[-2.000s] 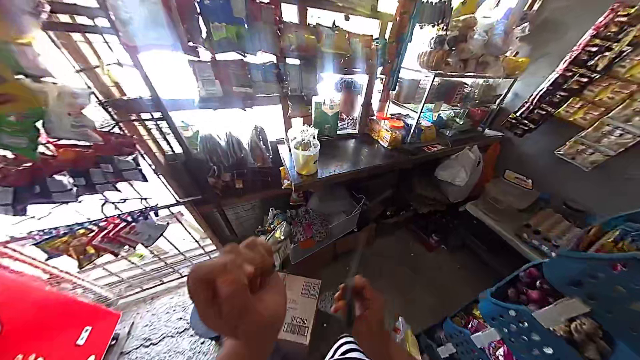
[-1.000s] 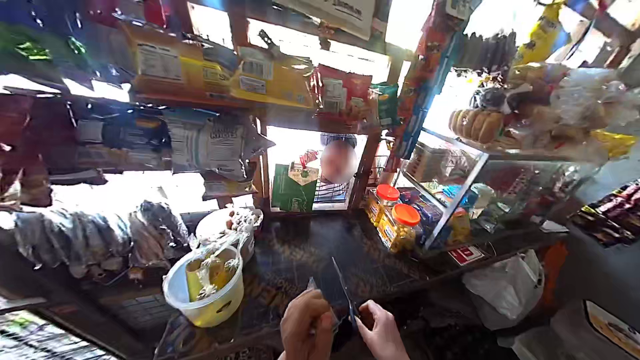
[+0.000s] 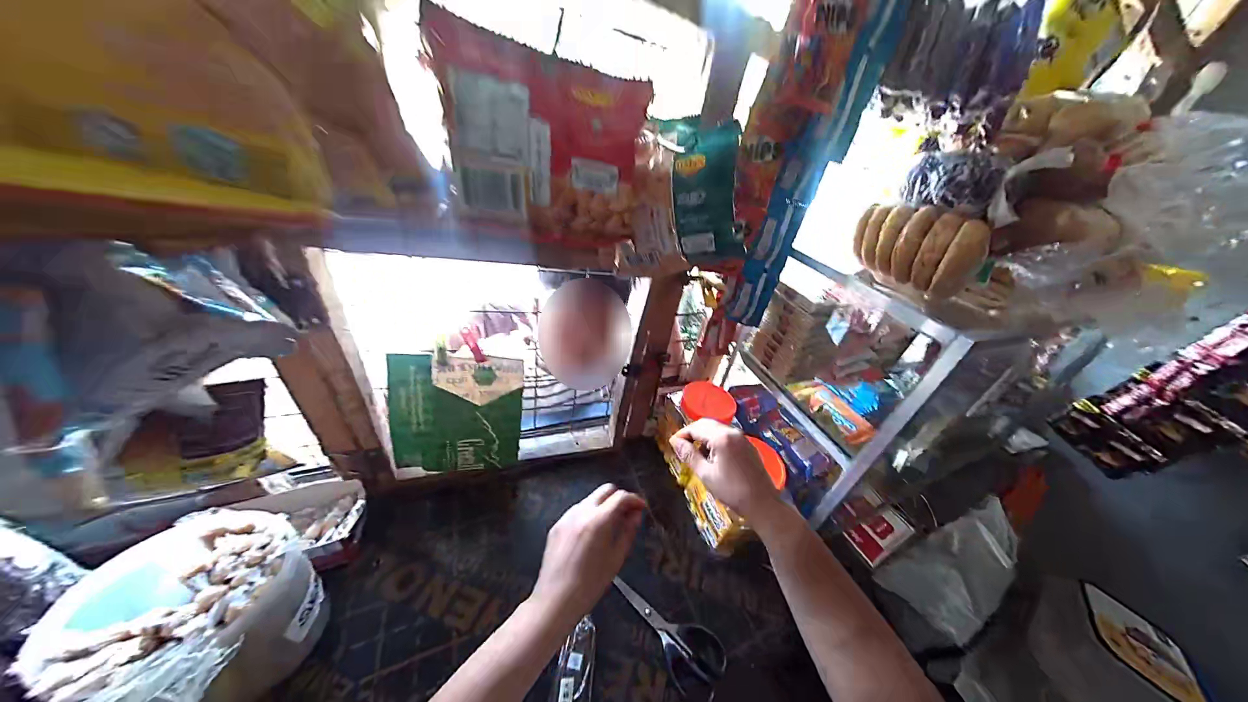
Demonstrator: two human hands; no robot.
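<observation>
My left hand (image 3: 590, 541) is over the dark counter, its fingers curled; whether it holds something small cannot be told. To its right my right hand (image 3: 720, 463) is raised in front of the jars with red-orange lids (image 3: 709, 401), thumb and fingertips pinched together, with nothing clearly visible between them. Below and between the forearms, black-handled scissors (image 3: 673, 634) lie on the counter with their blades toward my left hand. A small clear plastic packet (image 3: 576, 663) lies beside them, partly behind my left forearm.
A tub of wrapped pieces (image 3: 244, 585) stands at left. Behind the counter (image 3: 439, 546), a green carton panel (image 3: 456, 414) leans at the barred window, where a person (image 3: 575, 405) stands outside. Snack packs (image 3: 585, 146) hang overhead. A glass display case (image 3: 868, 409) with bread rolls (image 3: 921, 249) is at right.
The scissors, at my hands one second ago, now lie on the counter. My hands have moved apart and forward. The view has swung toward the window and come closer.
</observation>
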